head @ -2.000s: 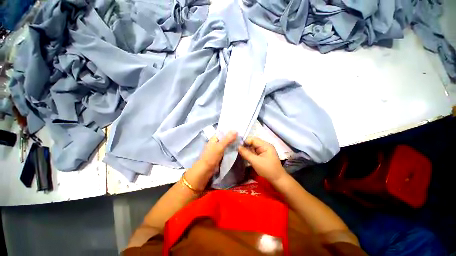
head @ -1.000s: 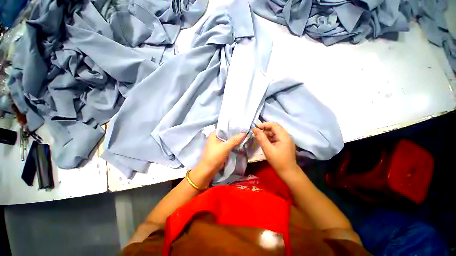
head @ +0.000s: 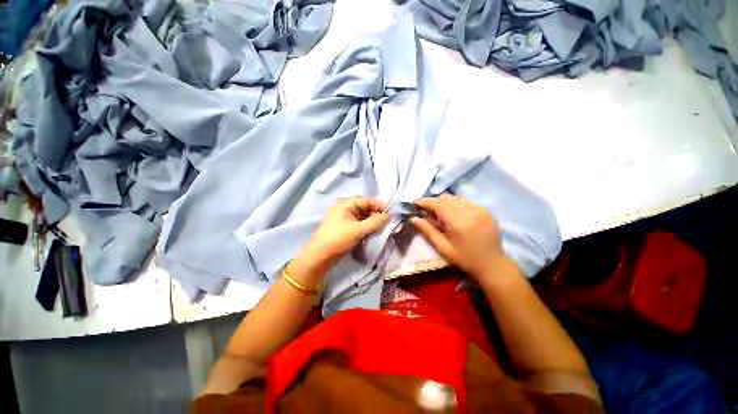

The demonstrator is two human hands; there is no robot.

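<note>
A light grey-blue garment (head: 307,162) lies spread on the table in front of me, and its near end hangs over the front edge toward my red apron. My left hand (head: 349,227) pinches the garment's edge between thumb and fingertips. My right hand (head: 460,230) is just to the right, its fingers closed around small dark snips (head: 410,210) at the same edge. The snips are mostly hidden by my fingers. Any thread ends are too fine to tell.
Crumpled piles of the same cloth lie at left (head: 121,121) and at the back right (head: 542,32) of the white table (head: 615,137). Black items (head: 71,279) lie at the left front. A red stool (head: 668,281) stands below right, a translucent bin (head: 97,372) below left.
The garment's strip has shifted and bunched between my hands. My right hand has moved right, and dark snips now show at its fingertips. The near end of cloth hangs more open.
</note>
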